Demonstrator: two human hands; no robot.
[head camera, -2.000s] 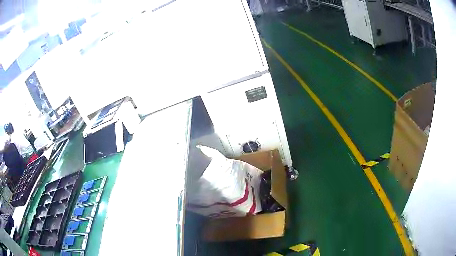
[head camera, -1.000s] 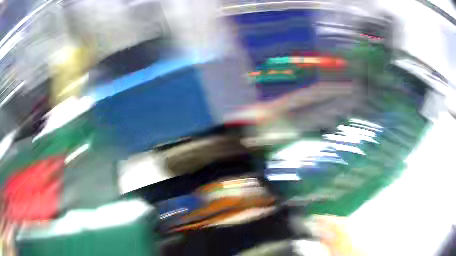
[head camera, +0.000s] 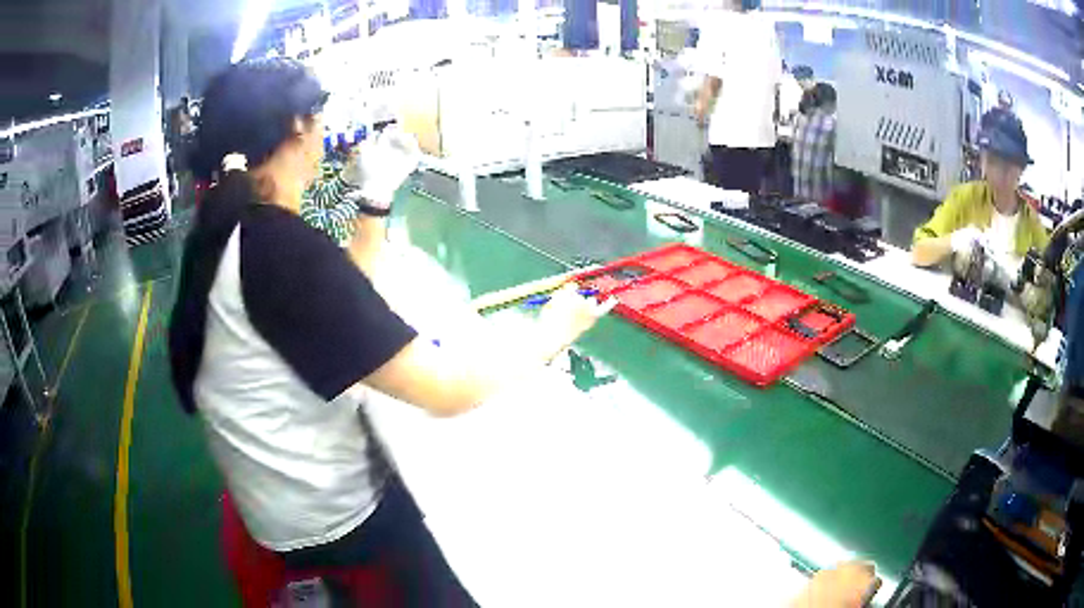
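My left hand is at the bottom edge, right of centre, over the white bench edge. It is mostly cut off, and whether it holds anything cannot be told. My right hand is out of the picture. A red gridded tray lies on the green belt, with a few dark frames in it. A dark rectangular frame lies beside its right corner. At the right edge, part of the press fixture shows, orange-brown in black surround.
A person in a black-and-white shirt sits close on the left, one hand at the tray. Another person in yellow works across the belt. More people stand behind. Black trays line the far side. Yellow lines mark the left floor.
The view has swung left from the blurred press to the belt and the seated person. The press now shows only at the right edge, and the red tray is in clear view.
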